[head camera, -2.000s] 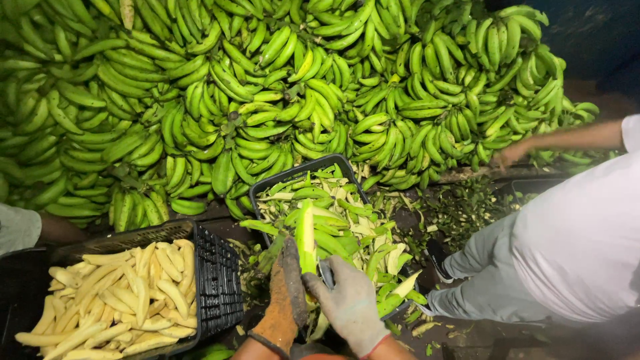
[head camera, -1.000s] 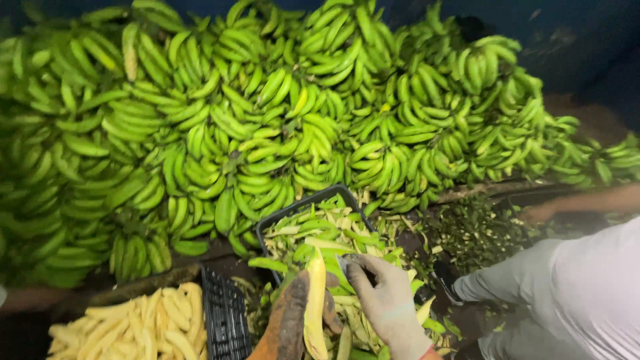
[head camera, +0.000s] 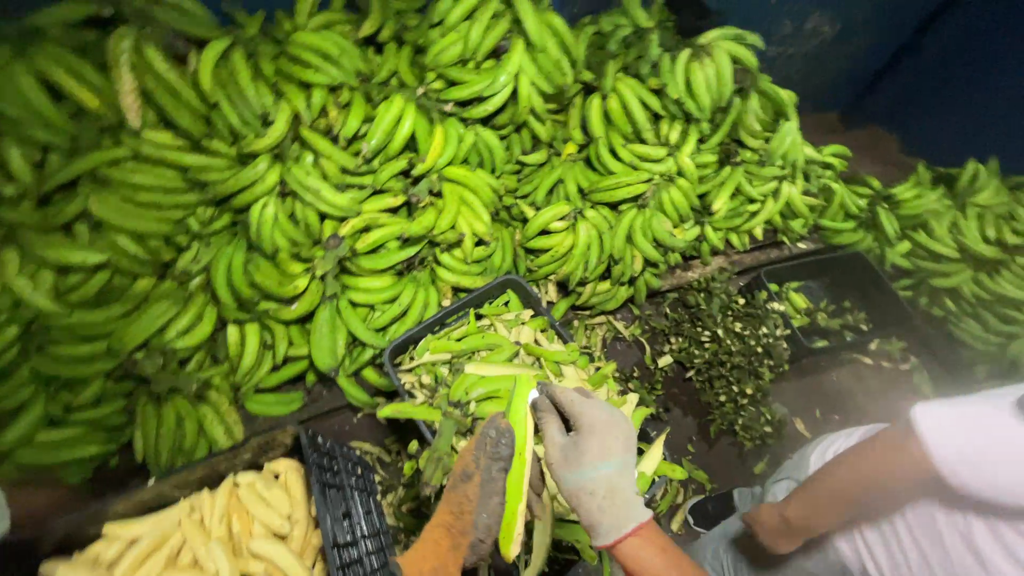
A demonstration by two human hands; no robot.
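My left hand [head camera: 472, 488], in a stained orange and dark glove, is closed around a partly peeled green plantain [head camera: 518, 472] held upright. At the plantain's upper end are the fingers of my right hand [head camera: 584, 456], in a whitish knit glove with a red cuff; whether they grip a small tool cannot be seen. Below and beyond both hands, a dark plastic crate [head camera: 400, 376] holds green plantains and loose peels. Peeled pale plantains [head camera: 216, 528] fill a black slatted crate [head camera: 344, 504] on the left.
A large heap of green plantain bunches [head camera: 384, 208] spans the back. Trimmings [head camera: 728, 352] lie on the floor beside another dark crate [head camera: 840, 296] at the right. A co-worker in a white shirt [head camera: 976, 472] stands close on the right, one arm hanging down.
The plantain in my left hand showed a pale peeled face one second ago; now a green side shows. The co-worker's arm, stretched toward the heap before, is now lowered. The view has shifted right.
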